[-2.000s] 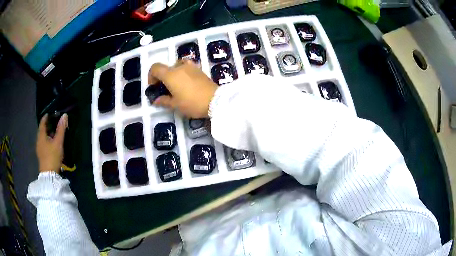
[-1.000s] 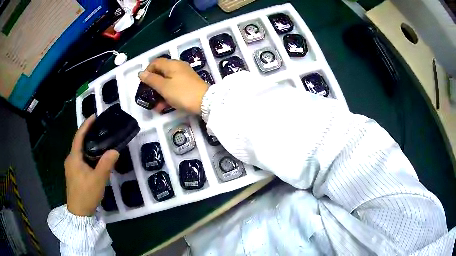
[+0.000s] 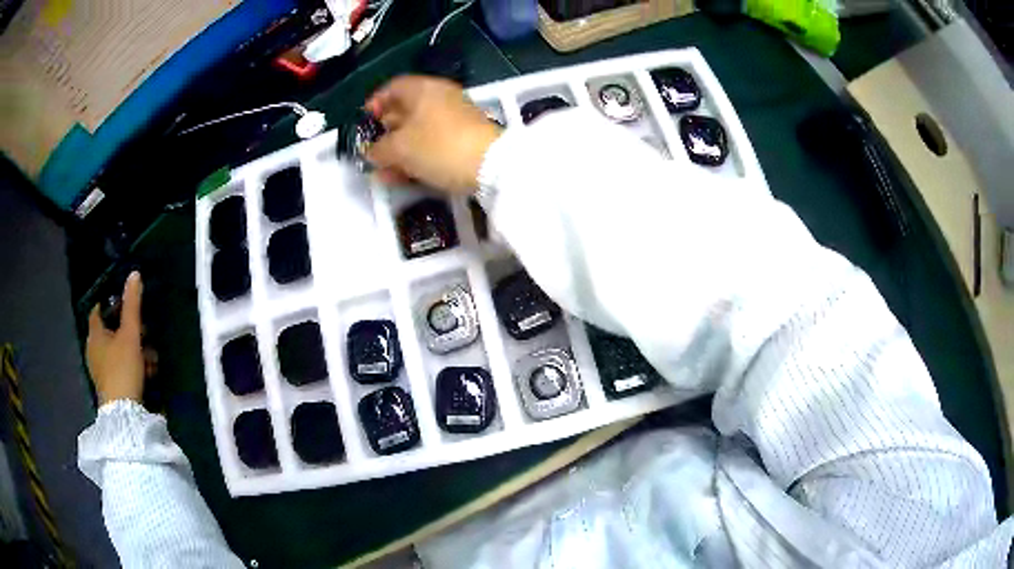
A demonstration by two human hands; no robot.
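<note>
A white parts tray (image 3: 717,76) holds black units (image 3: 371,350) and a few grey units (image 3: 450,317) with round rings, many in pairs. My right hand (image 3: 428,133) holds a blurred black unit (image 3: 360,138) at its fingertips over the tray's far edge. The upper pocket in the third column from the left has no unit in it. My left hand (image 3: 116,345) is at the far left, beside the tray. A dark shape shows between its fingers, too dark to tell whether it is held.
A white charging puck (image 3: 310,125) on a thin cable lies beyond the tray. A red-and-white item (image 3: 298,62) and cables are behind it. A green packet (image 3: 803,20) is at the far edge. A long black object (image 3: 873,183) and a beige board (image 3: 914,95) are at right.
My right hand has moved from the third-column pocket to the tray's far edge with a black unit. My left hand, which held a rounded black object over the tray, has moved back left.
</note>
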